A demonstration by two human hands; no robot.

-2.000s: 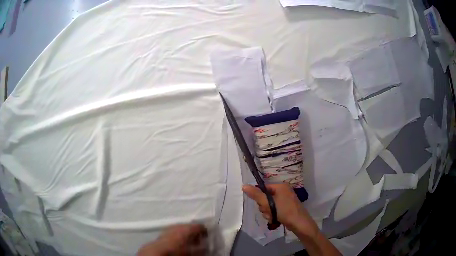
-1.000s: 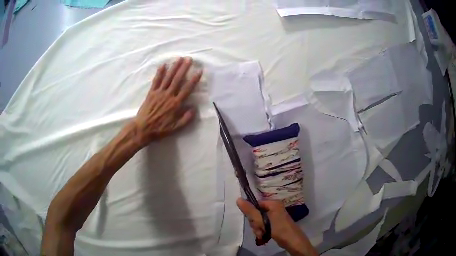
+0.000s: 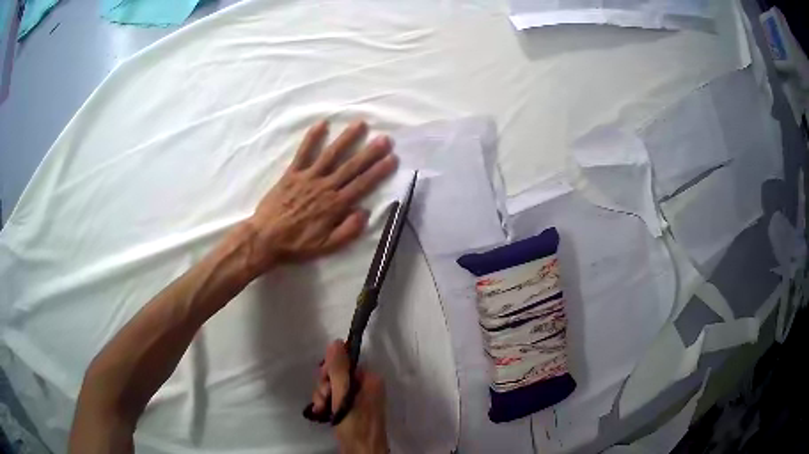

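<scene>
My right hand (image 3: 350, 390) holds the dark tailor's shears (image 3: 365, 306) by the handles. The blades are slightly parted, pointing up and away, their tips at the left edge of a white pattern piece (image 3: 448, 199). My left hand (image 3: 310, 195) lies flat with spread fingers on the cream cloth (image 3: 133, 257), just left of the pattern and blade tips. A cut line runs in the cloth right of the shears. The pattern weight (image 3: 523, 328), with dark blue ends and a wrapped middle, lies on white pieces to the right.
More pattern pieces (image 3: 692, 133) lie at the right and another sheet (image 3: 603, 13) at the far edge. Cream offcuts (image 3: 656, 363) lie at the near right. Turquoise scraps (image 3: 146, 9) are on the blue-grey table (image 3: 66, 66) at far left. A white container (image 3: 775, 37) stands far right.
My left hand came from the near edge onto the cloth beside the pattern. My right hand and the shears moved left, and the blades now tilt up to the right and are parted.
</scene>
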